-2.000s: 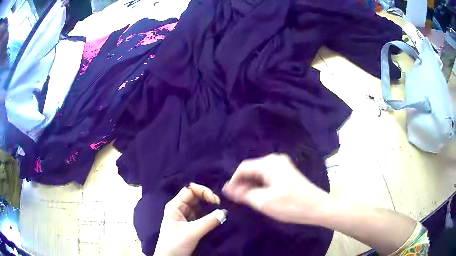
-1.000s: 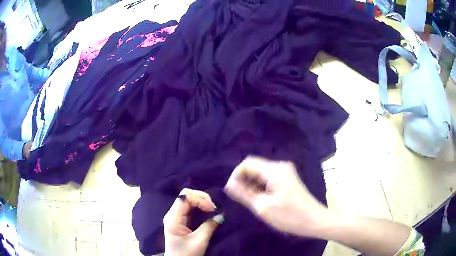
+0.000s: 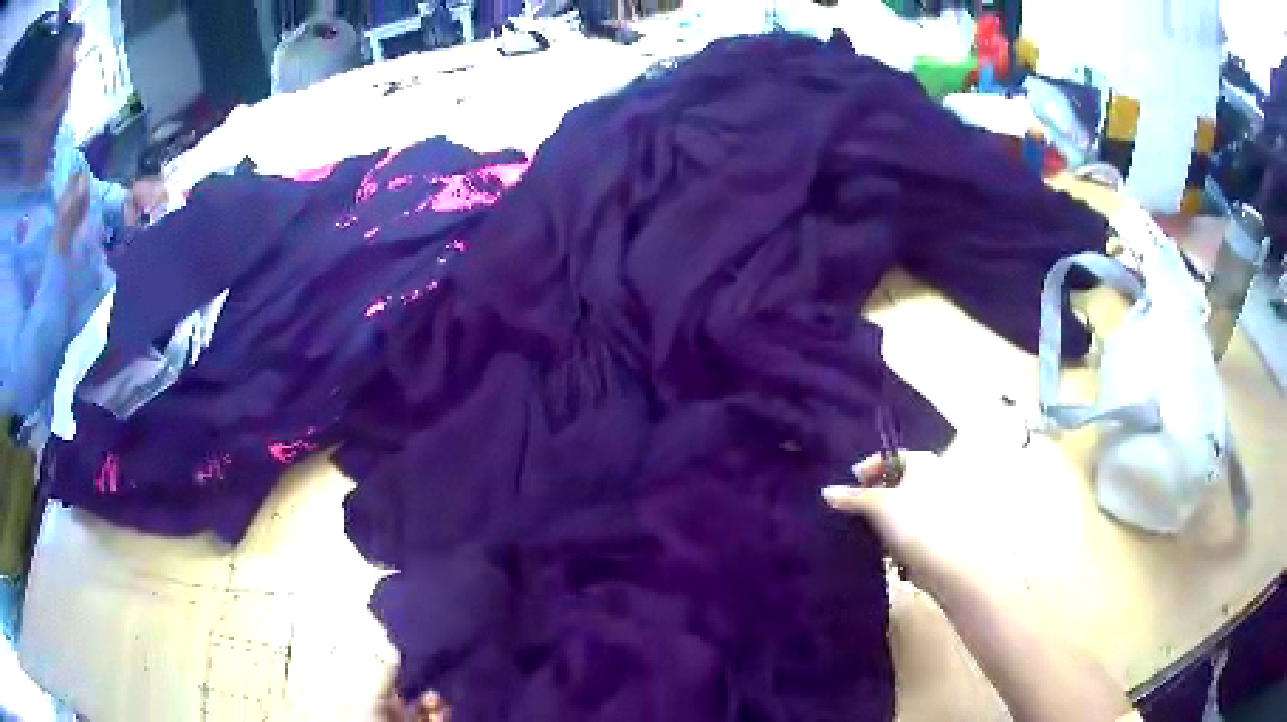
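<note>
The large dark purple garment (image 3: 663, 325) is spread over the middle of the table, gathered in folds, with a sleeve reaching to the upper right. My right hand (image 3: 903, 511) is over its right edge. Small dark thread snips (image 3: 888, 430) stick up from my right hand, blades pointing away from me. My left hand (image 3: 409, 701) is at the bottom edge by the garment's lower left; only some fingertips show, and whether it holds cloth is hidden.
A printed dark garment with pink patches (image 3: 240, 317) lies at the left. A person in light blue (image 3: 50, 268) stands beside it. A pale handbag (image 3: 1164, 409) sits on the table (image 3: 1009, 543) at the right, with thread scraps near it.
My hands have moved apart: the right up and to the right, the left down to the picture's edge. The view has tilted up. The person at the left has raised their hands.
</note>
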